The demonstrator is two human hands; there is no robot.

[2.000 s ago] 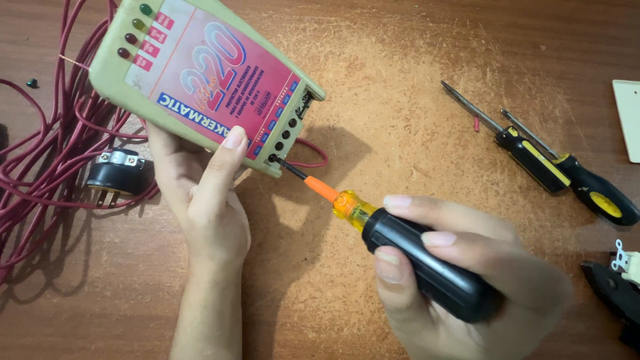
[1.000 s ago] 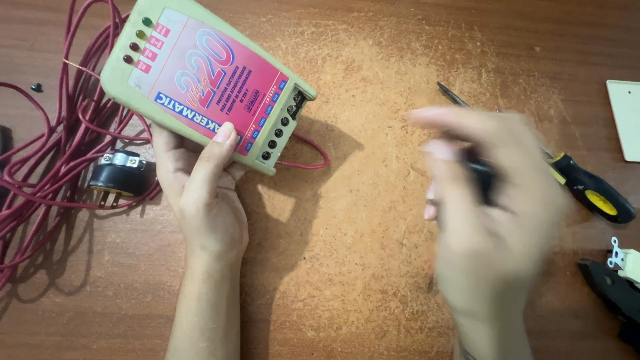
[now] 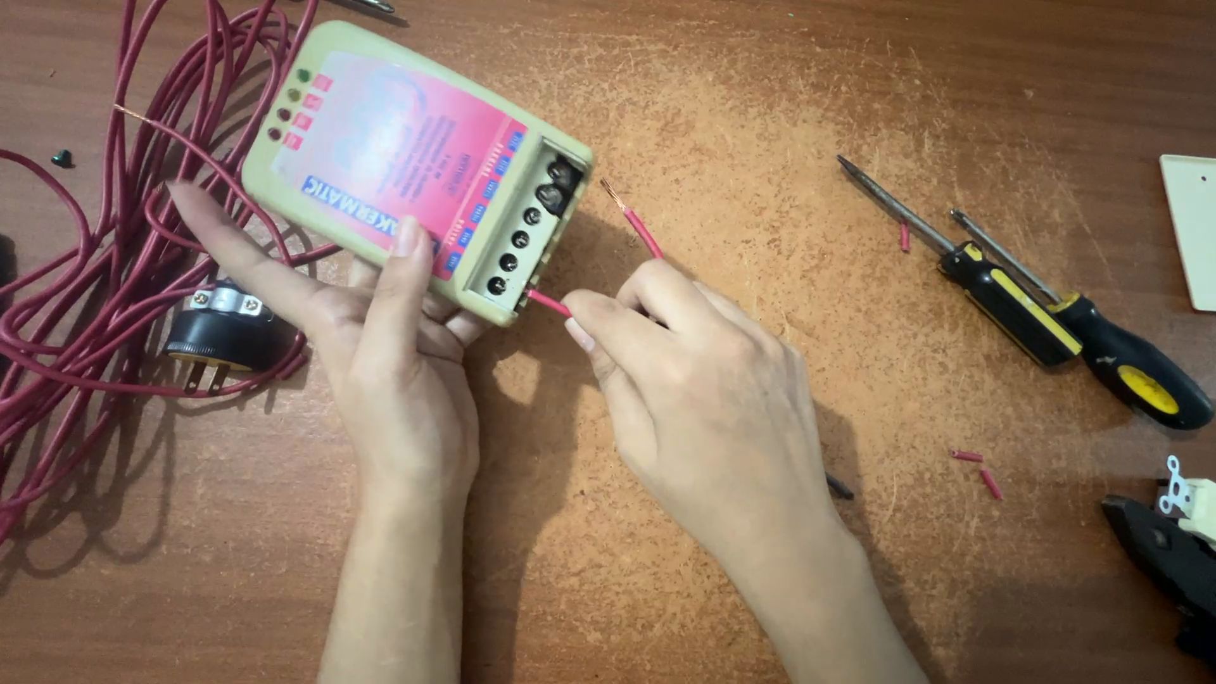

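Observation:
My left hand point(image 3: 380, 332) holds up a beige plastic voltage protector box point(image 3: 418, 171) with a pink and blue label, its thumb on the face. A row of screw terminals point(image 3: 521, 239) runs along the box's lower right edge, and black material covers the upper ones. My right hand point(image 3: 693, 370) pinches a short red wire point(image 3: 549, 302) at the bottom corner of that terminal edge; whether its tip is inside a terminal cannot be told. Another red wire end point(image 3: 641, 231), with bare copper strands, sticks up above the right fingers.
Coiled red cable point(image 3: 123, 275) and a black two-prong plug point(image 3: 228, 328) lie at left. Two screwdrivers point(image 3: 1016, 304) point(image 3: 1130, 366) rest at right. Small red insulation pieces point(image 3: 991, 484), a cream plate point(image 3: 1192, 233) and a black tool point(image 3: 1159, 560) are near the right edge.
The black-handled screwdriver with the orange shaft is out of my right hand, which has moved left to the box and taken hold of a red wire. My left index finger is now stretched out.

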